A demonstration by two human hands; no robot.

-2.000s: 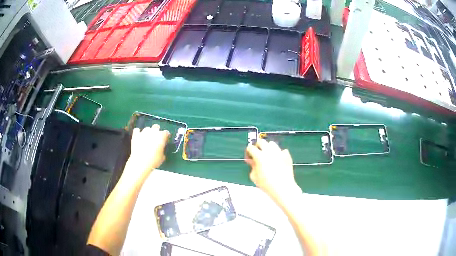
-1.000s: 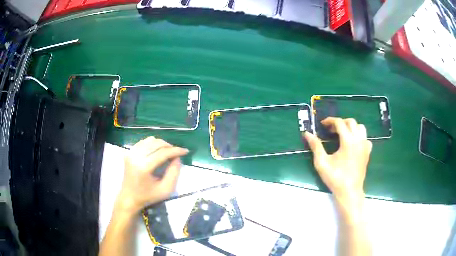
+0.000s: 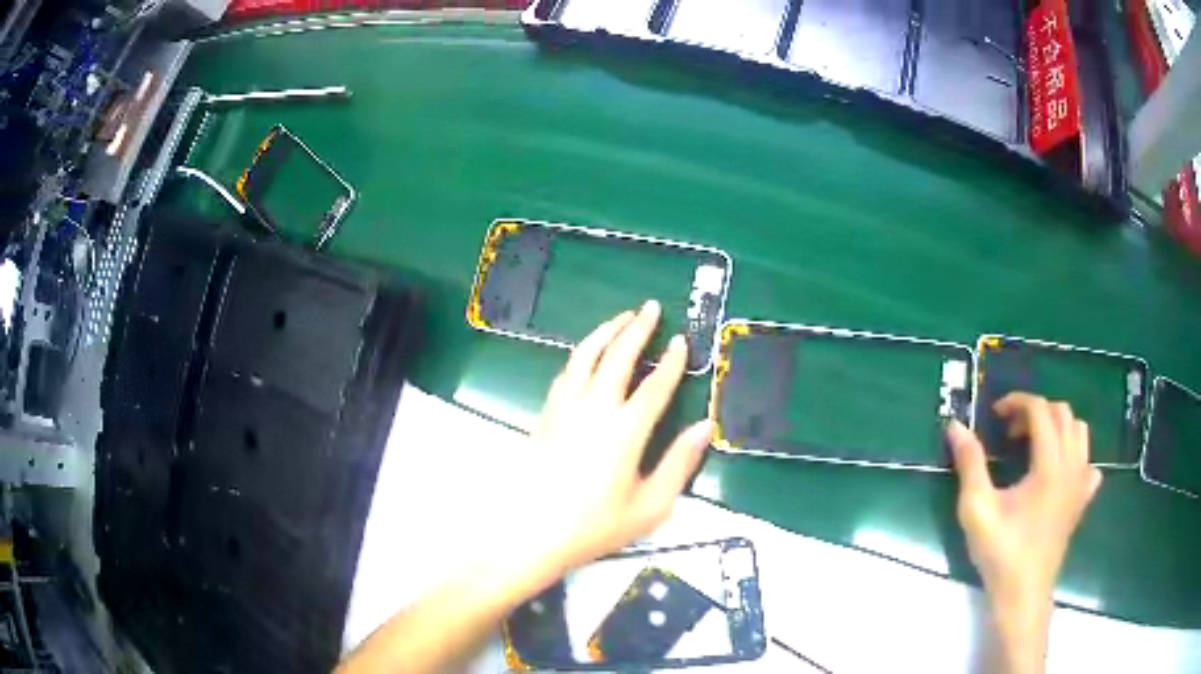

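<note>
Phone middle frames with orange-yellow left ends lie on the green bench. The left one [image 3: 518,279] is slightly tilted, its lower right corner close to the middle frame [image 3: 757,391]. A third frame [image 3: 1054,346] adjoins that one's right end. My left hand [image 3: 599,441] is spread, with fingertips at the left frame's lower right part and thumb near the middle frame's left edge. My right hand [image 3: 1031,494] has its thumb at the middle frame's right end and its bent fingers over the third frame. Neither hand visibly grips a frame; fingers hide parts of them.
Another frame [image 3: 345,211] lies angled at far left; one is cut off at right [image 3: 1156,441]. Frames [image 3: 747,599] overlap on the white foam sheet [image 3: 843,560]. A black tray [image 3: 283,395] is at left. A slotted tray [image 3: 843,46] with red sign [image 3: 1054,79] stands behind.
The view has shifted. My left hand has moved from above the foam to the left frame and spread its fingers. The gap between the left and middle frames has closed. My right hand remains at the frame joint.
</note>
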